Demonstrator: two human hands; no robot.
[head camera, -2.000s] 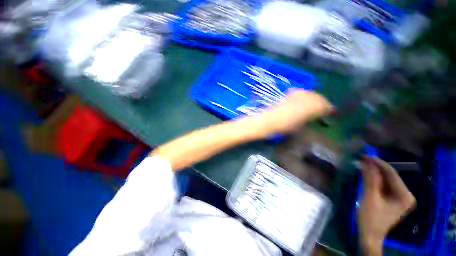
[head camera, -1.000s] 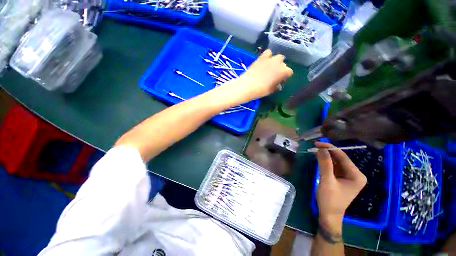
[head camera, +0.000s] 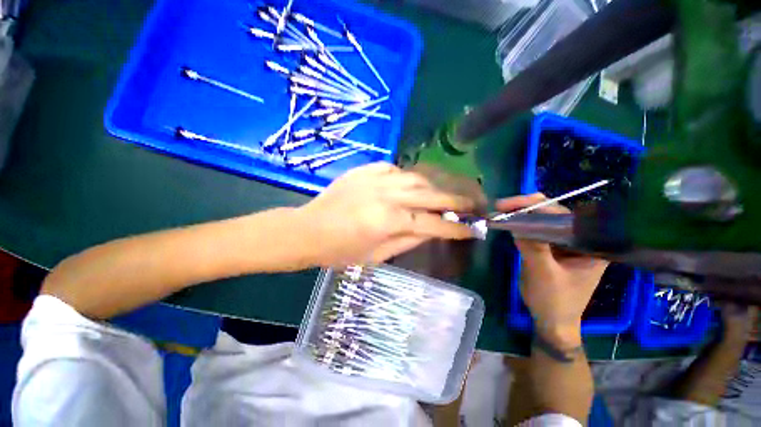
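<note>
A thin white stemmed piece slants up to the right from the press fixture. My right hand is at its stem, fingertips closed around its lower part, partly hidden by the press ram. My left hand reaches in from the left, fingers together at a small silvery part under the press. What the left fingertips hold cannot be made out. The fixture is mostly hidden by the left fingers. A clear box of aligned stemmed pieces lies at the bench edge below the left hand.
A blue tray with scattered dark-headed stemmed pieces is at upper left. The green press and its long dark bar fill the upper right. A blue bin of black fittings lies behind the right hand. Another person's hand shows at lower right.
My left hand has come from beyond the blue tray down to the press fixture. My right hand remains beside the press with the stemmed piece. The view has moved closer to the bench.
</note>
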